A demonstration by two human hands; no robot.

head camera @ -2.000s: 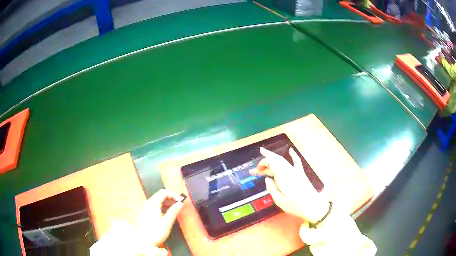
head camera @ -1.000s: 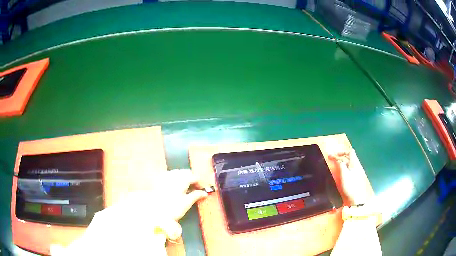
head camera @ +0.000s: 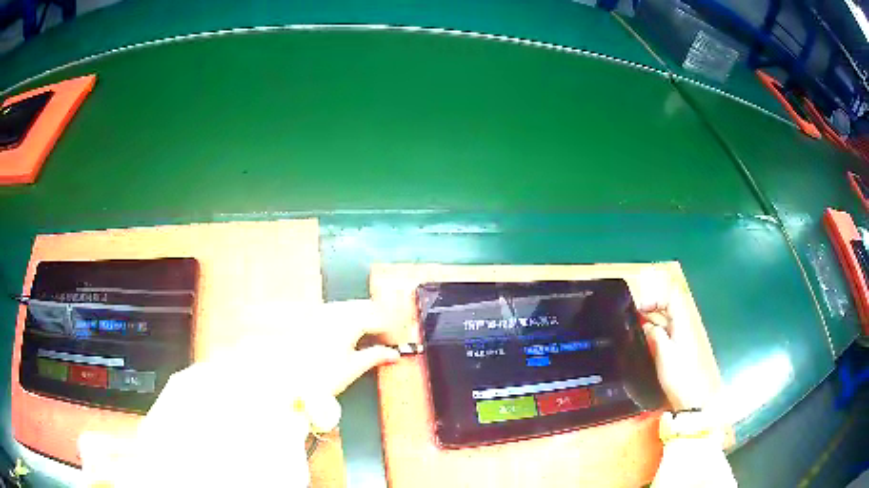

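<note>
A tablet [head camera: 534, 367] with a lit test screen, with green and red buttons along its lower part, lies on an orange foam pad [head camera: 405, 419]. My left hand [head camera: 357, 353] pinches a small dark plug [head camera: 410, 350] at the tablet's left short edge; the plug touches the edge, but how deep it sits cannot be told. My right hand [head camera: 667, 357] is at the tablet's right short edge, with its fingertips against the edge. Both hands are overexposed.
A second lit tablet [head camera: 105, 334] lies on another foam pad [head camera: 257, 257] at left, partly behind my left arm. More orange pads lie at the far left [head camera: 57, 124] and right [head camera: 843, 248] of the green bench [head camera: 429, 124]. Clear plastic [head camera: 710, 52] lies at the far right.
My left hand has brought the plug to the tablet's left edge. My right hand has moved from over the screen to the right edge. The left tablet's screen has lit up.
</note>
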